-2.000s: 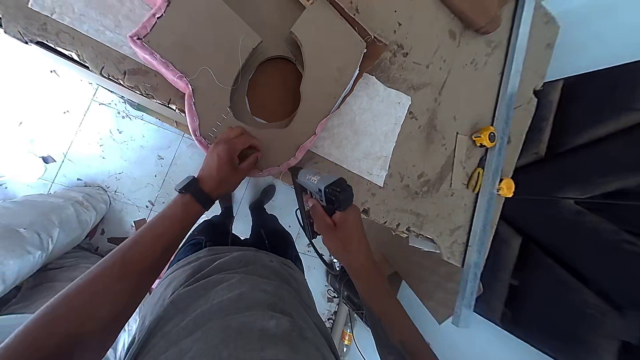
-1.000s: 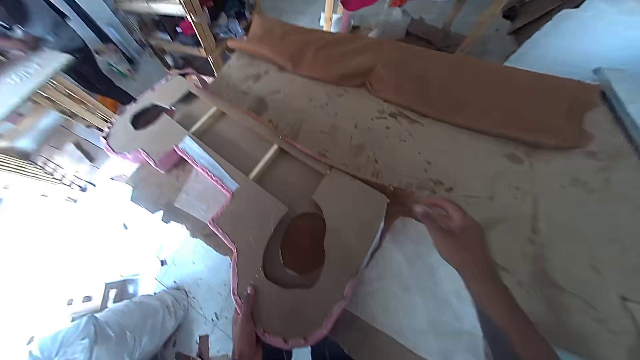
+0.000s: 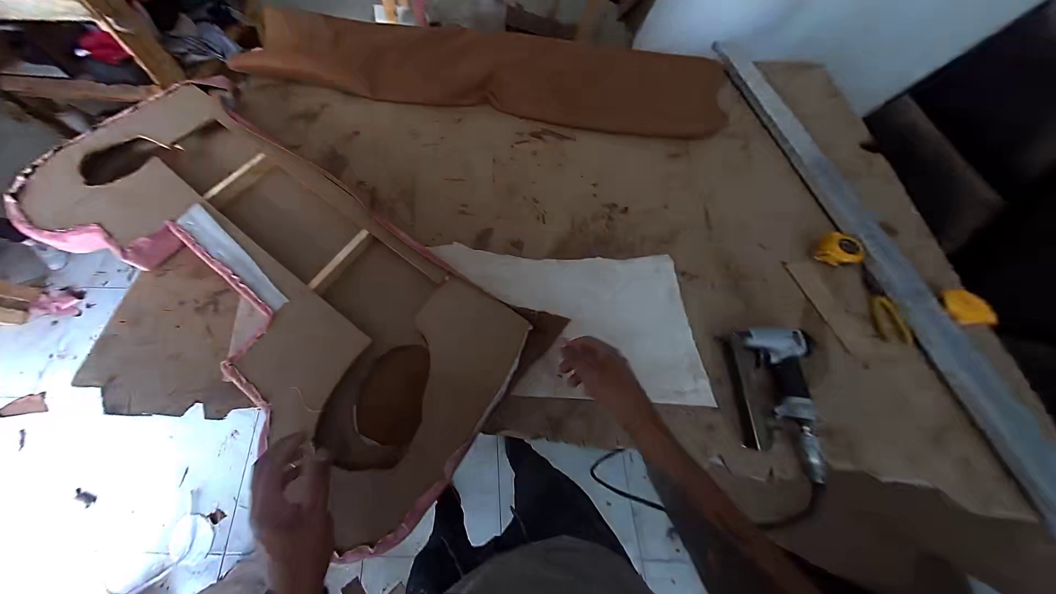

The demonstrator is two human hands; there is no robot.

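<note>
A cardboard-faced panel with cutout holes, wooden crossbars and pink fabric edging lies diagonally over the table's left part, one end past the front edge. My left hand is at its lower left edge, fingers curled; whether it grips the panel is not clear. My right hand hovers just right of the panel's corner, fingers apart, over a white sheet. Beneath that corner a brown piece of material sticks out. Farther right, a pneumatic stapler lies on the table with its hose attached.
A roll of brown fabric lies along the table's far side. A long metal bar runs down the right, beside a yellow tape measure, yellow-handled pliers and another yellow tool. Scraps lie on the tiled floor at left.
The stapler was in my right hand two seconds ago and now lies on the table. My right hand has come away from the panel's corner, where it was one second ago.
</note>
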